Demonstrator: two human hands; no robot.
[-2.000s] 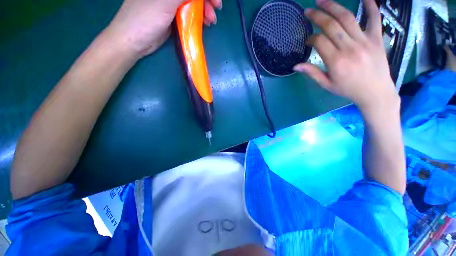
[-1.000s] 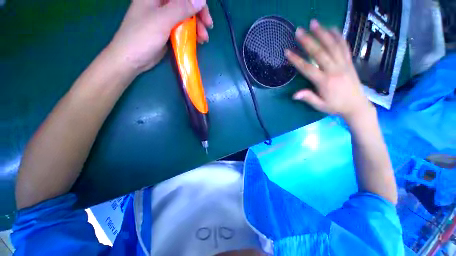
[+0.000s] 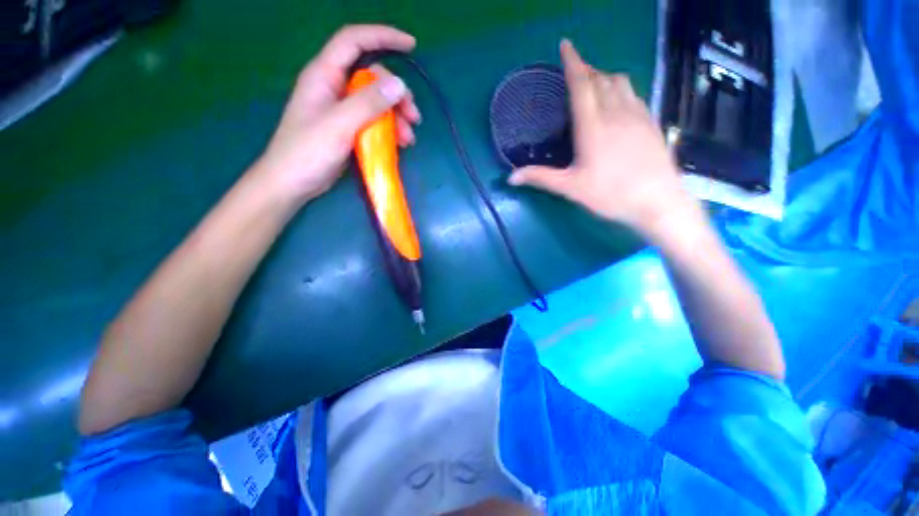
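Observation:
My left hand [image 3: 327,116] is closed around the upper part of an orange and black electric screwdriver [image 3: 384,186]. Its thin metal tip points down towards the bench's near edge. A black cord [image 3: 458,151] loops from the tool's top end and runs down to the bench edge. A round dark dish [image 3: 529,111] with a gridded surface lies right of the cord, with small dark pieces in its lower part. My right hand [image 3: 620,146] has its thumb and fingers spread over and beside the dish's right side, hiding part of it. No screw can be made out in its fingers.
A black housing [image 3: 715,126] with silver brackets lies on a silvery sheet [image 3: 771,197] at the upper right. Another dark housing [image 3: 50,40] is cut off at the upper left. The green bench [image 3: 312,272] ends just before my body. Blue fabric [image 3: 836,217] shows at the right.
The view has shifted, bringing the upper-left housing into sight. My right hand has moved left, across the dish's right side. My left hand still holds the screwdriver, its cord end now visible.

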